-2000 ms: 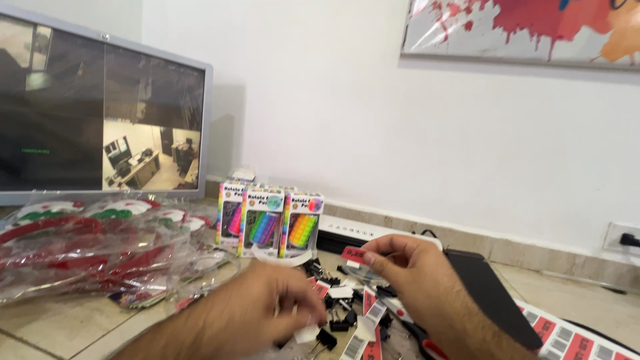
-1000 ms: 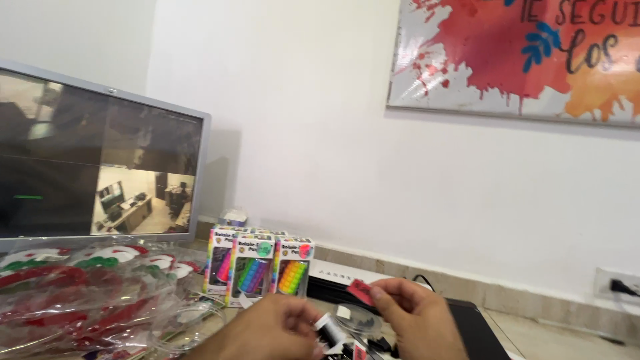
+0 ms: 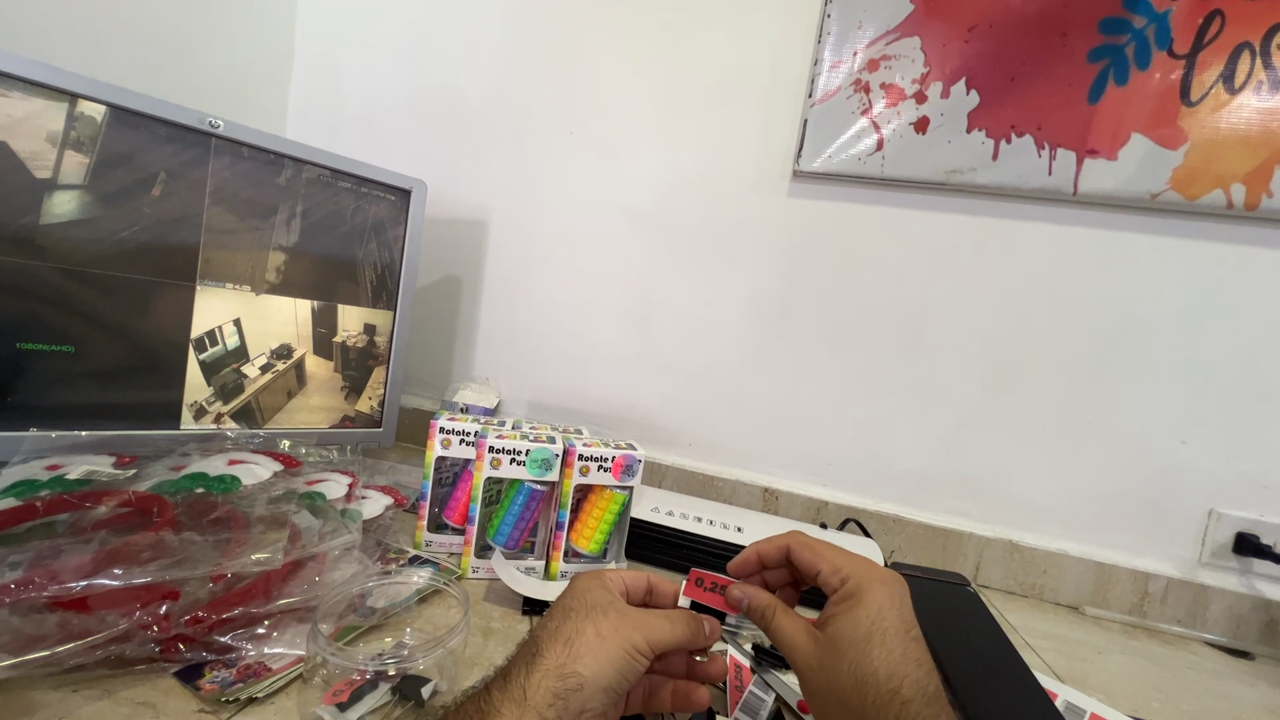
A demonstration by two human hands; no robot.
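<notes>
My left hand (image 3: 640, 640) grips a black binder clip (image 3: 706, 618) between thumb and fingers, low in the middle of the head view. My right hand (image 3: 830, 610) pinches the right end of a red price sticker (image 3: 708, 590), which lies against the clip at the left fingertips. More red and white stickers (image 3: 742, 685) and black clips lie below and behind the hands, partly hidden. To the left, a clear plastic jar (image 3: 390, 640) holds some black clips with stickers.
Boxed rotating puzzles (image 3: 520, 505) stand behind my left hand. Bagged red, white and green headbands (image 3: 180, 550) lie left, under a monitor (image 3: 210, 250). A white and black machine (image 3: 740, 525) sits along the wall, beside a black flat object (image 3: 965, 640).
My hands have come together, and the red sticker in my right hand now meets the clip in my left. The view has shifted, bringing the jar into sight.
</notes>
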